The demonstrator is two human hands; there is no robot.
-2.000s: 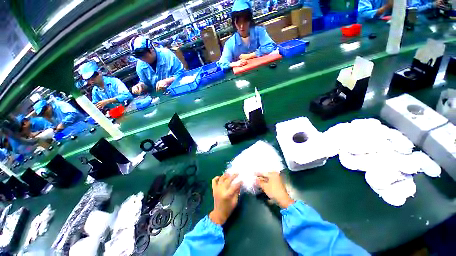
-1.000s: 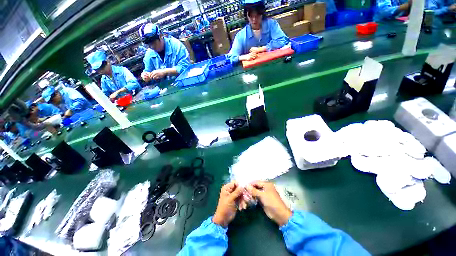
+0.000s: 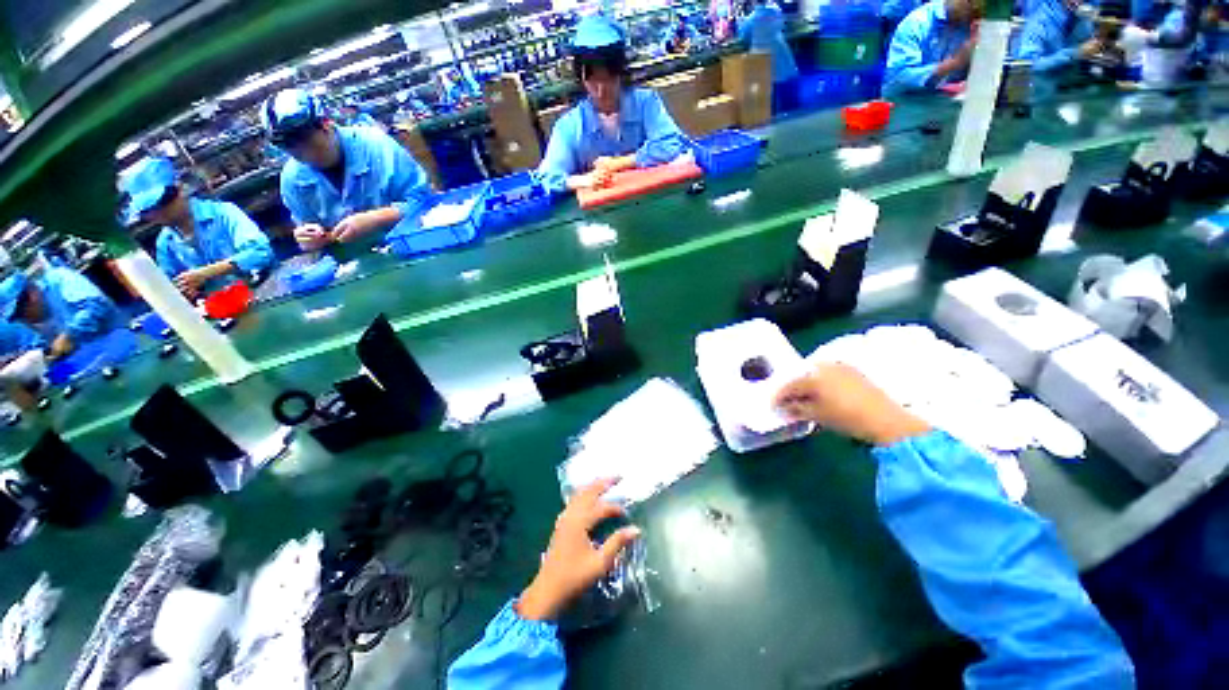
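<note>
My left hand (image 3: 580, 555) is in front of the white stack of polybags (image 3: 644, 438), thumb and forefinger apart. A crumpled clear plastic bag (image 3: 631, 582) lies against its thumb and seems held by it; the hand partly hides it. My right hand (image 3: 846, 402) is over the right edge of the white insert with a centre hole (image 3: 735, 364), beside the heap of white round pieces (image 3: 943, 378). Its fingers are bent together; whether they pinch a piece cannot be told. Black rings (image 3: 371, 600) lie tangled at left.
Open black boxes (image 3: 384, 391) stand in a row across the green bench (image 3: 755, 566). More white inserts (image 3: 1119, 404) lie at right. Bagged parts (image 3: 148, 593) and white wrapped pieces (image 3: 193, 623) lie at far left. Workers sit across the line by blue bins (image 3: 438, 223) and a red tray (image 3: 640, 183).
My hands were together on a bag at the stack's front edge. My right hand has moved right to the insert and white pieces; my left stays near the stack. The view has shifted right.
</note>
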